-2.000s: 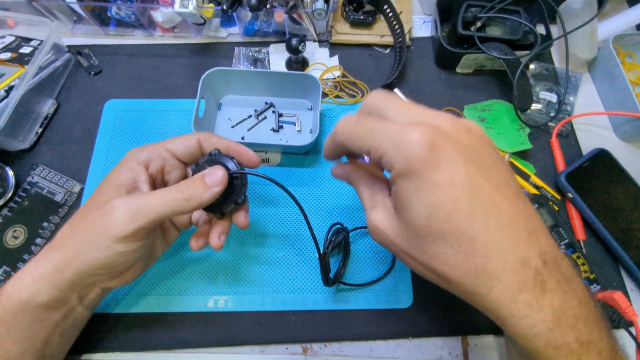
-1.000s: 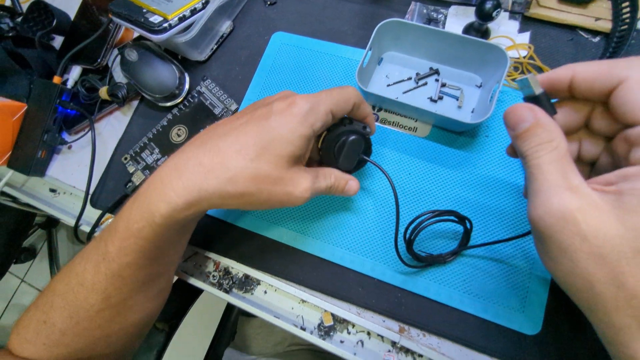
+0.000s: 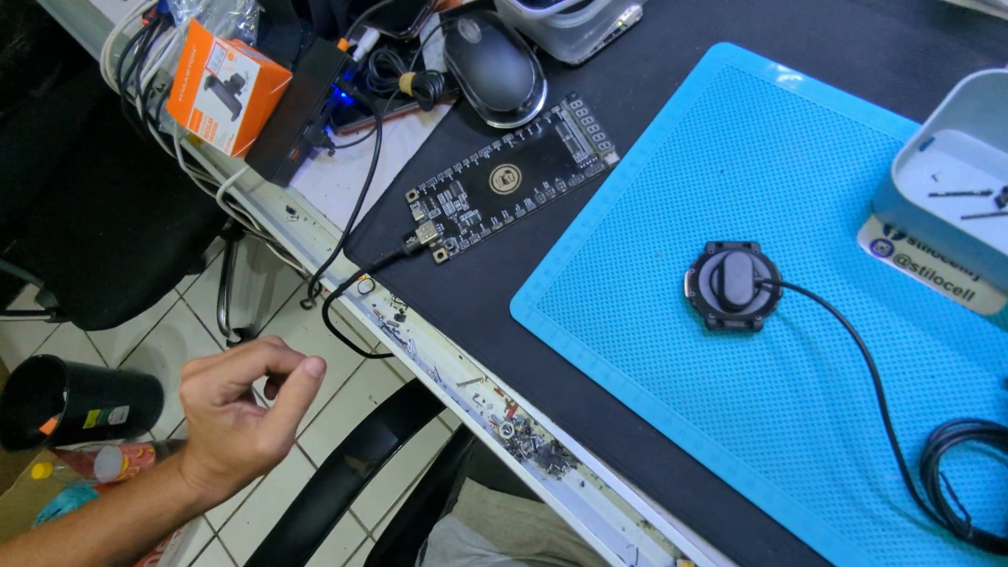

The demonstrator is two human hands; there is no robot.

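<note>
Off the table's edge, over the tiled floor, my left hand (image 3: 248,413) is loosely curled, and nothing shows in it. My right hand is out of view. A black round watch body (image 3: 732,311) lies on the blue perforated mat (image 3: 614,236), with an oblong magnetic charger head (image 3: 737,279) on it. From the charger a black cable (image 3: 880,394) runs right to a coil at the mat's lower right. A grey-blue plastic bin (image 3: 913,181) with small screws stands at the right edge. A black circuit board (image 3: 504,181) with a cable plugged in lies left of the mat.
A black computer mouse (image 3: 496,71) sits above the board. Farther left are a black USB hub (image 3: 295,114), an orange and white box (image 3: 228,90) and bundled cables. The table's edge channel (image 3: 504,425) holds loose screws and scraps. Below are a chair armrest (image 3: 354,472) and a black waste bin (image 3: 87,402).
My left hand has let go of the watch and moved left, off the table. The watch now lies on the mat. My right hand has left the view, which has swung left.
</note>
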